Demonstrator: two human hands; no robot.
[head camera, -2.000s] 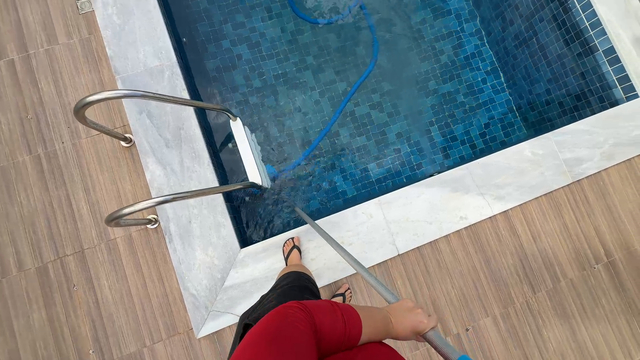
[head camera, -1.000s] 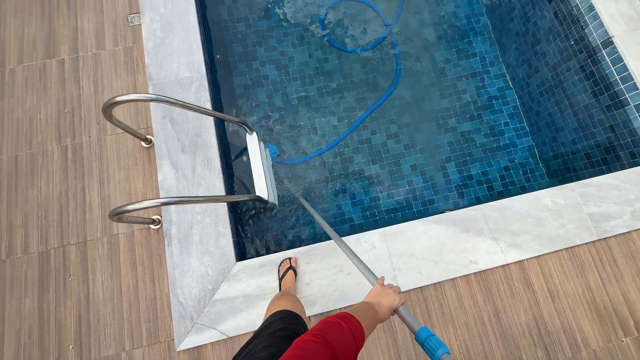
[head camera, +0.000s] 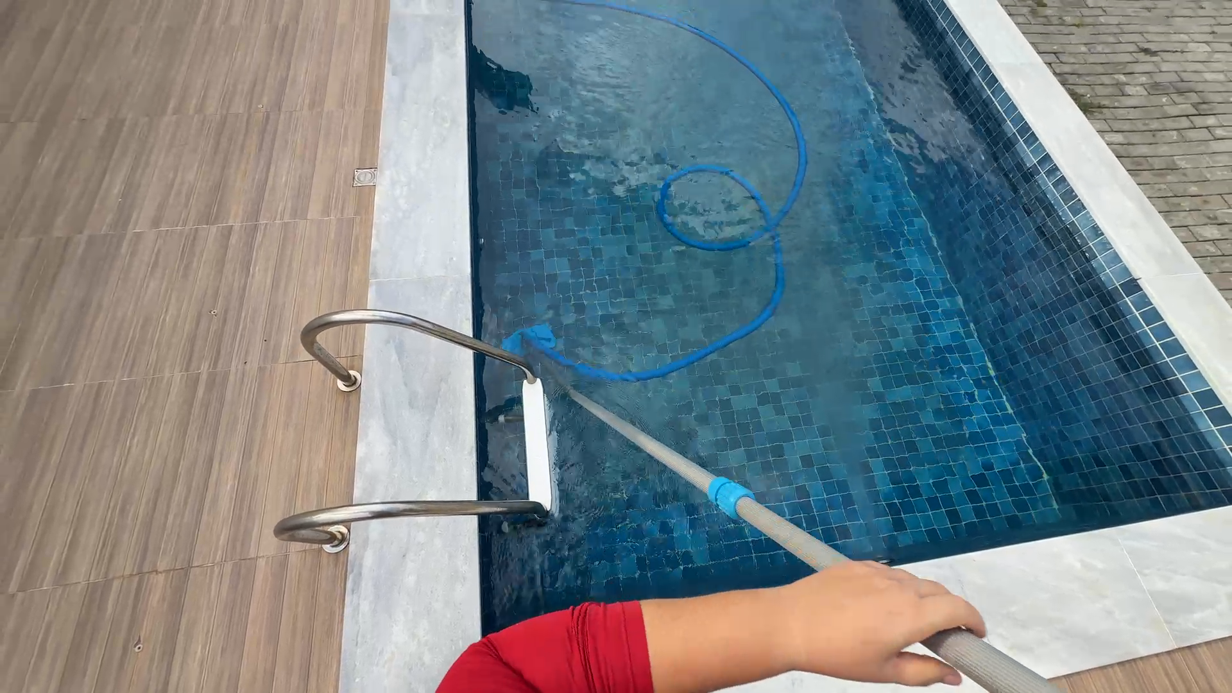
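Observation:
My left hand (head camera: 881, 621), below a red sleeve, is wrapped around a grey telescopic pole (head camera: 654, 448) at the bottom right. A bright blue collar (head camera: 730, 496) sits on the pole beyond the hand. The pole slants up and left into the pool water. Near where its far part blurs underwater lies a blue fitting (head camera: 531, 338), beside the ladder, joined to a blue hose (head camera: 778, 279). The hose loops through the pool. Whether pole and fitting touch is unclear. My right hand is out of view.
A steel pool ladder (head camera: 423, 507) with a white step (head camera: 536, 445) stands at the pool's left edge. Pale marble coping (head camera: 414, 404) borders the water. Wood-look deck tiles (head camera: 192, 289) lie left; grey paving (head camera: 1145, 106) lies beyond the far right coping.
The pole's blue collar was on the near side of my left hand and now lies beyond it, over the water. The view has shifted further up the pool; my feet have left it.

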